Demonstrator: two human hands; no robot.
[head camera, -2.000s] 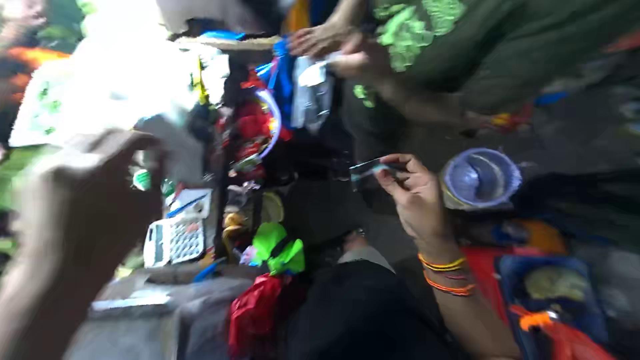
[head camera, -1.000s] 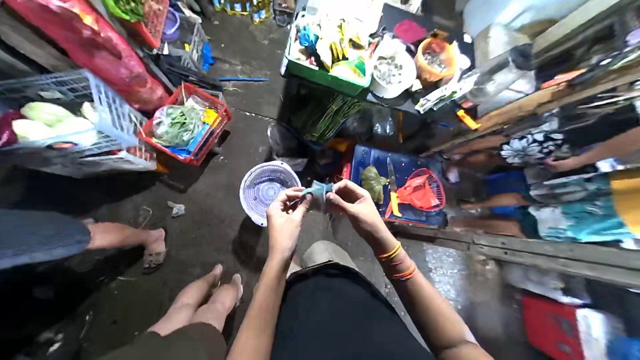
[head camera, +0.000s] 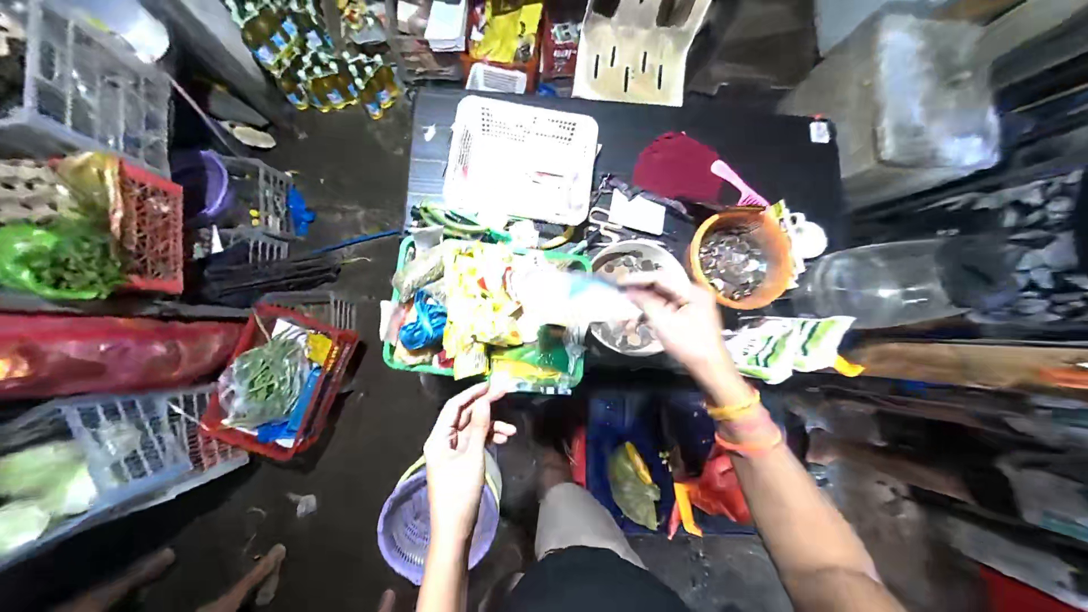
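My right hand (head camera: 680, 327), with yellow and orange bands at its wrist, pinches a blurred pale bluish piece (head camera: 599, 293), perhaps a banknote, over a green basket (head camera: 489, 387) of yellow packets. Below the hand is a white bowl of coins (head camera: 633, 340); an orange tub of coins (head camera: 744, 263) is to its right. My left hand (head camera: 467, 429) is at the basket's front edge above a purple bucket (head camera: 399, 540), fingers slightly curled; whether it holds anything small cannot be told.
A white plastic basket (head camera: 586, 123), a dark red cloth (head camera: 676, 166) and a pink comb (head camera: 738, 183) lie on the black table (head camera: 782, 161). At left stands a red crate (head camera: 336, 374) with bagged greens. A blue crate (head camera: 599, 489) sits below the table, and bare feet (head camera: 268, 565) show at lower left.
The view has swung toward the table. My hands, together over the purple bucket one second ago, are apart now, the right one over the table with the pale piece.
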